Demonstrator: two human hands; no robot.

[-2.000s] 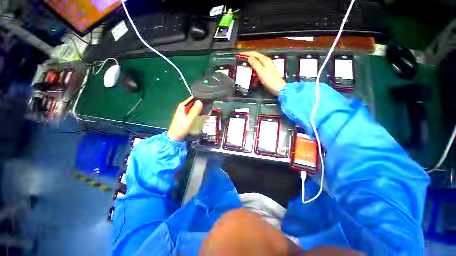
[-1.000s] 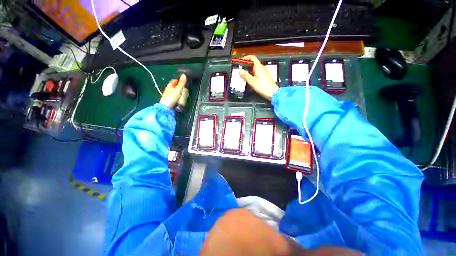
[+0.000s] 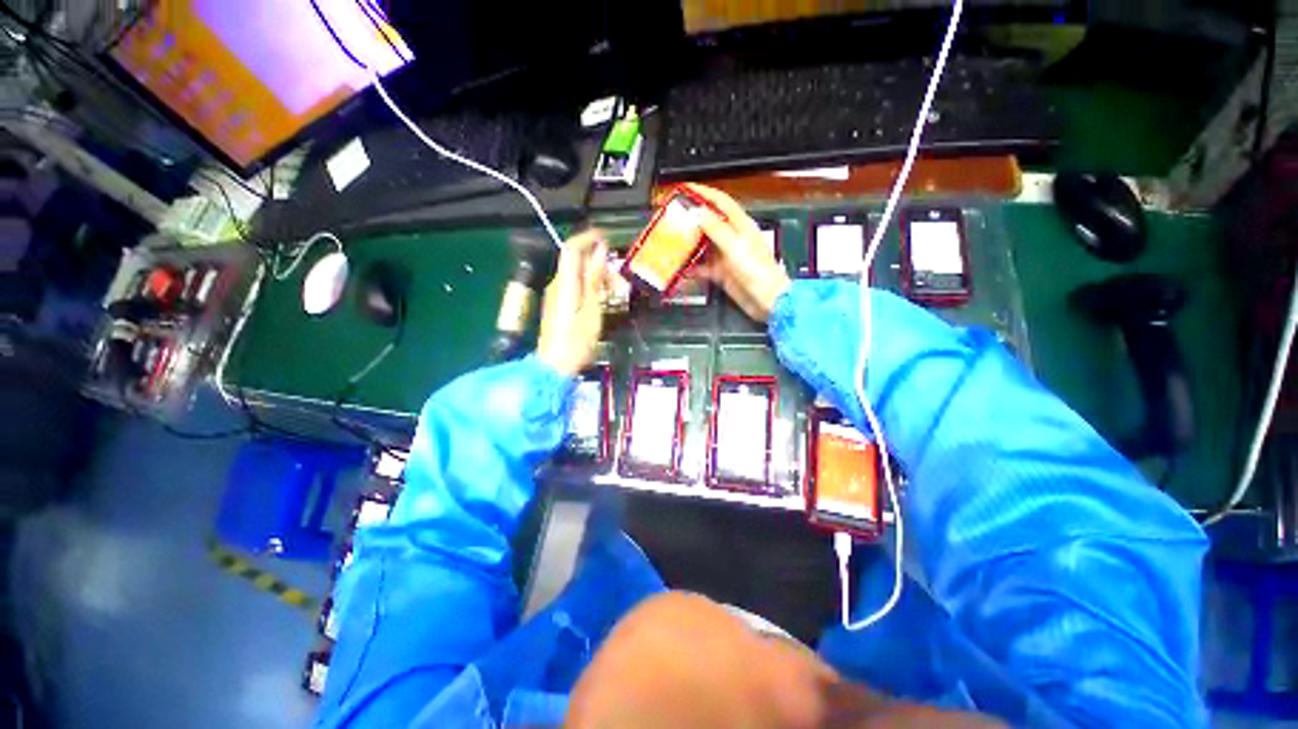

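My right hand [image 3: 743, 259] holds a red-edged device [image 3: 666, 248] with a lit orange screen, tilted above the upper row of the clear tray [image 3: 683, 316]. My left hand [image 3: 572, 305] is just left of it, fingers together. A white cable [image 3: 463, 160] runs to its fingertips; the plug is not clear. Another red-edged device [image 3: 846, 470] with an orange screen lies at the tray's lower right, a white cable plugged into its bottom end. Devices with white faces lie in both tray rows, some partly hidden by my hands.
A scanner [image 3: 515, 302] lies left of the tray, another [image 3: 1150, 349] to the right. A white mouse [image 3: 326, 284] is on the green mat [image 3: 441, 321]. Keyboards [image 3: 854, 117], a black mouse [image 3: 1100, 217] and a green-topped small box [image 3: 619, 151] are beyond the tray. A monitor [image 3: 242, 86] is upper left.
My left hand has let go of the scanner and moved right, beside the device. The device in my right hand is raised and turned, its screen now orange. The view has shifted slightly.
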